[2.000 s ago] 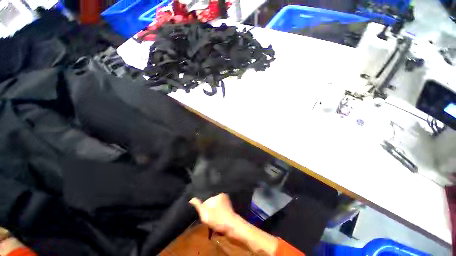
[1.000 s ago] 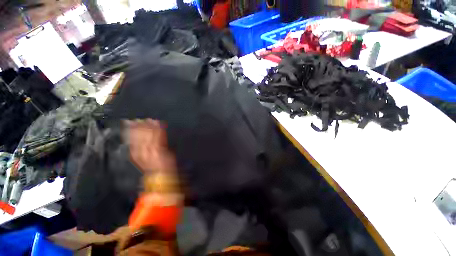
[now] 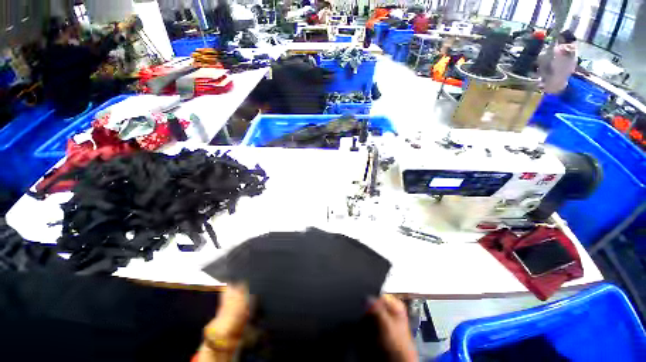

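A plain black fabric panel (image 3: pixel 312 272) is held up over the front edge of the white sewing table (image 3: pixel 297 170). My left hand (image 3: pixel 232 311) is shut on its left side and my right hand (image 3: pixel 391 318) on its right side; both are slightly blurred. The panel's lower part is dark and its end cannot be told. The sewing machine (image 3: pixel 489 180) stands behind and to the right, its needle area (image 3: pixel 358 205) beyond the panel. A heap of black webbing tabs (image 3: pixel 149 201) lies on the table at the left.
Snips (image 3: pixel 421 235) lie on the machine bed. A black phone (image 3: pixel 544 256) rests on dark red cloth (image 3: pixel 511 263) at the right. Blue crates stand at the front right (image 3: pixel 460 339) and behind the table (image 3: pixel 258 131). Dark fabric (image 3: pixel 85 311) lies at the lower left. People are in the background.
The view has swung right from the fabric pile to the machine. A black panel is now held between both hands; a second ago one blurred hand was over the pile.
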